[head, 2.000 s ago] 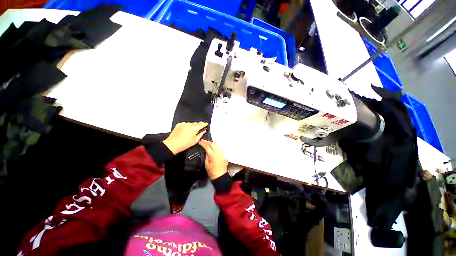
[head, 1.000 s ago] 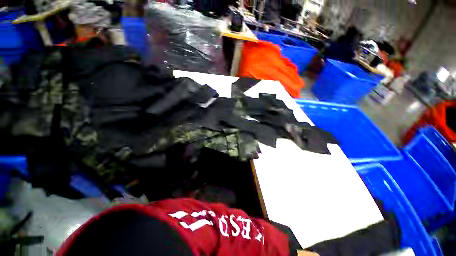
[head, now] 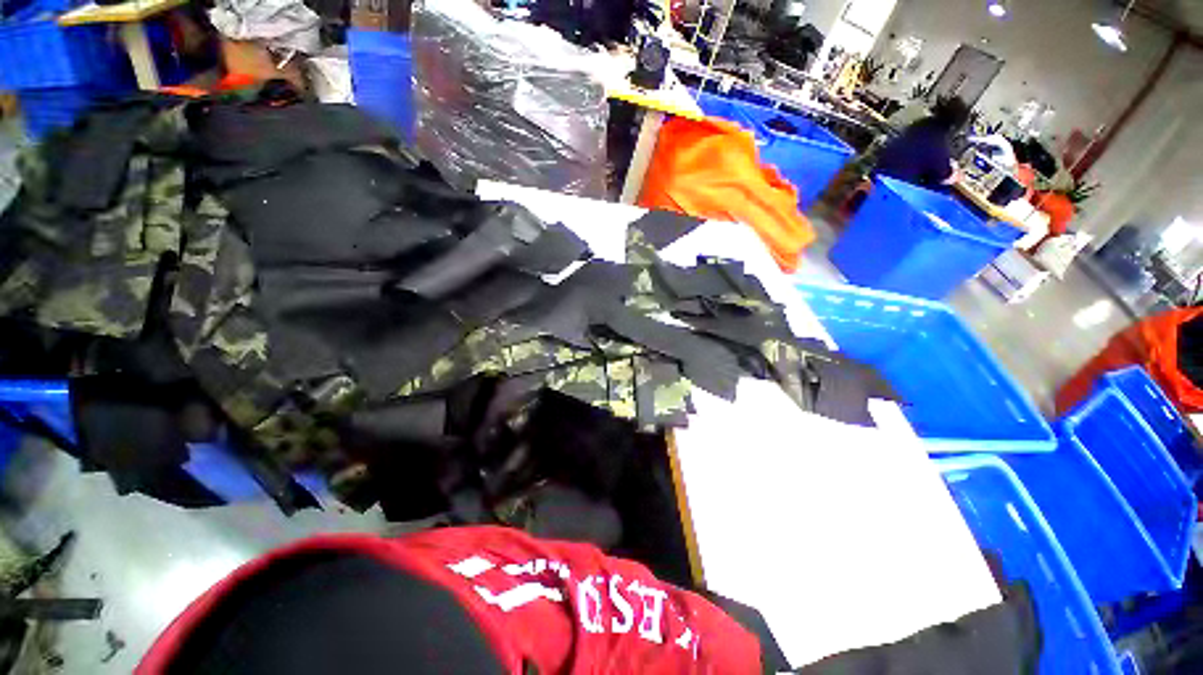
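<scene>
A large heap of black and camouflage cut pieces (head: 343, 251) covers the left part of the white table (head: 831, 528) and hangs over its near edge. A black fabric strip (head: 937, 646) lies across the table at the bottom right, cut off by the picture's edge. My left sleeve, red with white lettering, crosses the bottom of the view; the left hand itself is not visible. My right hand is out of the picture. The sewing machine is not in view.
Blue plastic crates (head: 924, 363) stand behind the table at the right. Orange fabric (head: 732, 178) hangs beyond the table. A plastic-wrapped stack (head: 508, 106) stands at the back. A person in dark clothing (head: 920, 145) sits far off. Grey floor shows at lower left.
The view has swung left from the sewing machine to the heap. Both hands, earlier on the black strip before the machine, have left the picture. Over the last second the view has barely shifted and is sharper.
</scene>
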